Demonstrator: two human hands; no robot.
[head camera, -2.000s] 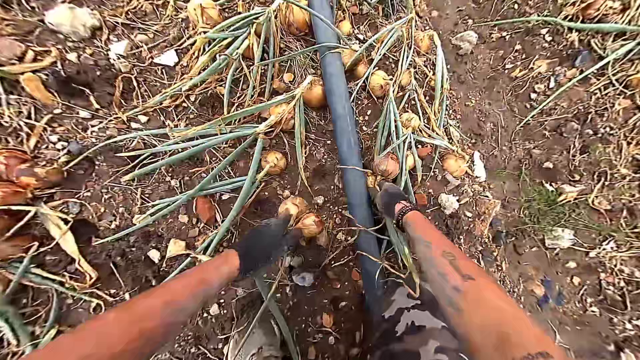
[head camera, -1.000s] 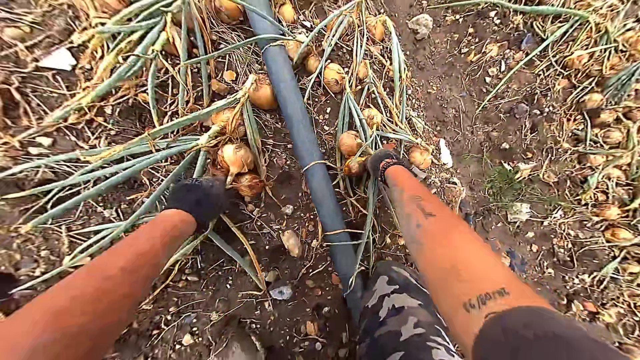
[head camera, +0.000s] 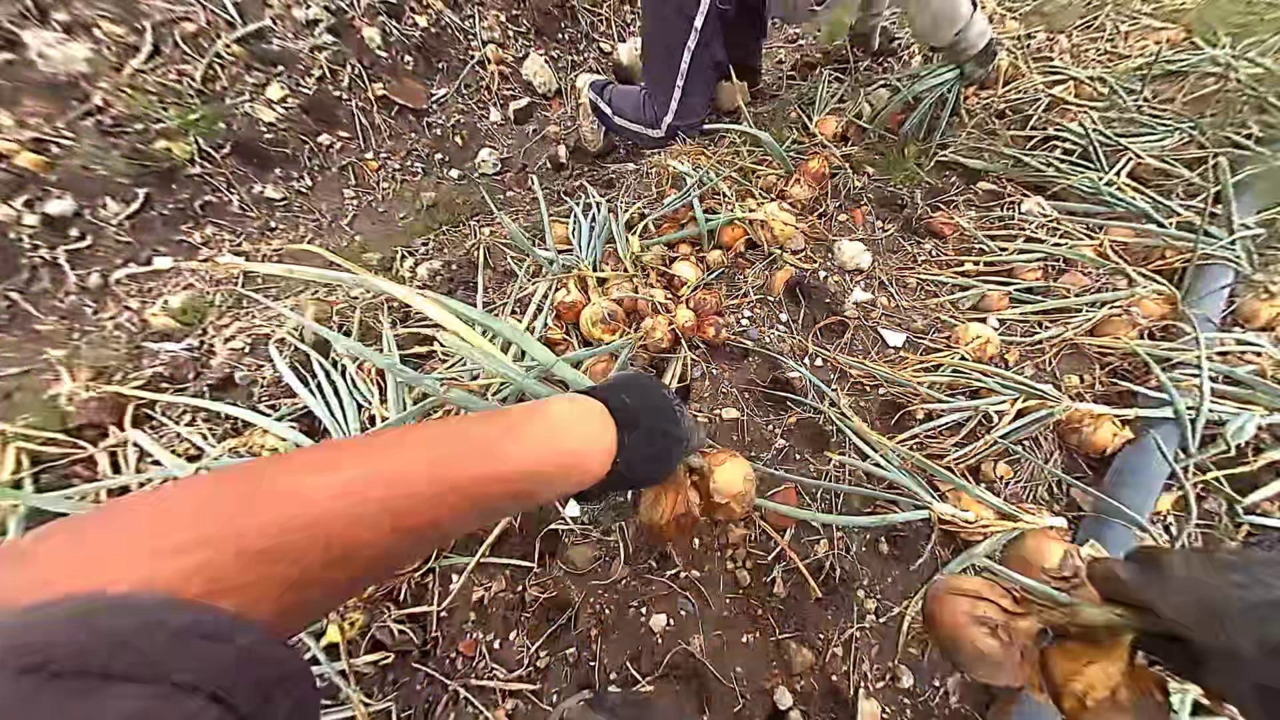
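My left hand (head camera: 645, 435), in a black glove, is at the middle of the view with two onions (head camera: 727, 484) just below and right of its fingers; the fingers are mostly hidden behind the wrist and glove. My right hand (head camera: 1175, 610), dark-gloved and blurred, is at the lower right edge, closed on a bunch of onions (head camera: 985, 627) with green tops. A heap of smaller onions (head camera: 603, 321) lies on the soil beyond my left hand.
A grey irrigation pipe (head camera: 1140, 478) runs along the right side among rows of onions with leaves (head camera: 975, 340). A person in dark trousers (head camera: 665, 70) kneels at the top, with another person's light-clothed limb (head camera: 945, 25) beside. Stones (head camera: 852, 254) dot the soil.
The view has swung left, bringing the onion heap and other people into sight. The pipe now lies at the right. My right hand now holds onions raised near the camera.
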